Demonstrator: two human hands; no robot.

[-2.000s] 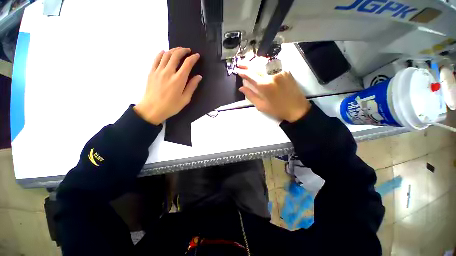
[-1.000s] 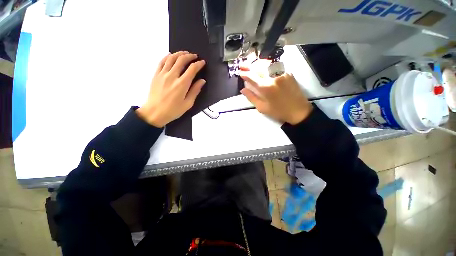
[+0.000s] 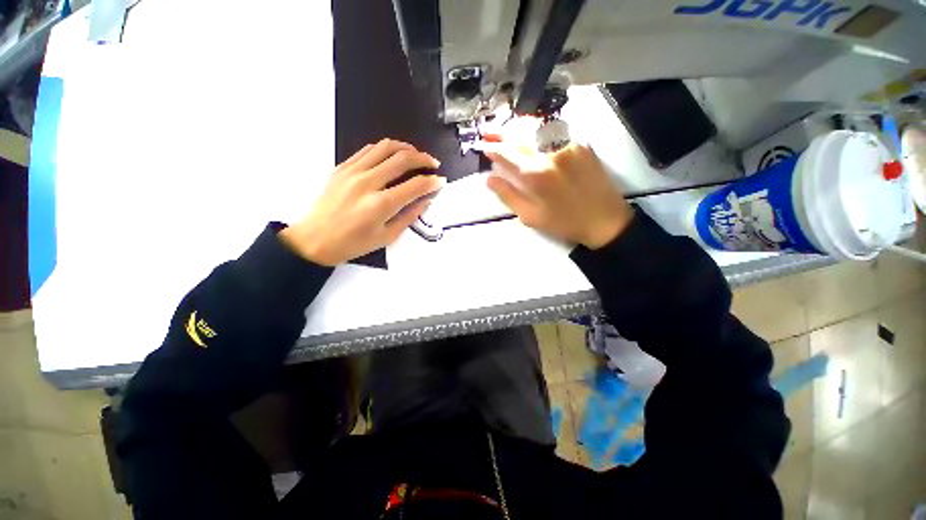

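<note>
A dark fabric panel (image 3: 378,96) lies flat on the white table, running from the top edge under the sewing machine head. Its lower corner shows below my left hand. My left hand (image 3: 371,198) lies on the panel's lower part, fingers bent, fingertips near the panel's right edge. My right hand (image 3: 558,193) is beside the presser foot (image 3: 470,137), its index fingertip at the fabric's edge; it is partly blurred. Whether its fingers grip the cloth cannot be told. The needle area is glaringly lit.
The machine head (image 3: 660,41) spans the upper right. A black phone (image 3: 660,122) lies beside its base. A blue-and-white cup (image 3: 762,211) with a white lid stands at the right edge. Blue tape (image 3: 44,183) marks the left side. A measuring scale (image 3: 447,327) runs along the table front.
The panel has moved up toward the needle and less of it shows below. My left hand has shifted down and right on it. My right hand stays beside the presser foot.
</note>
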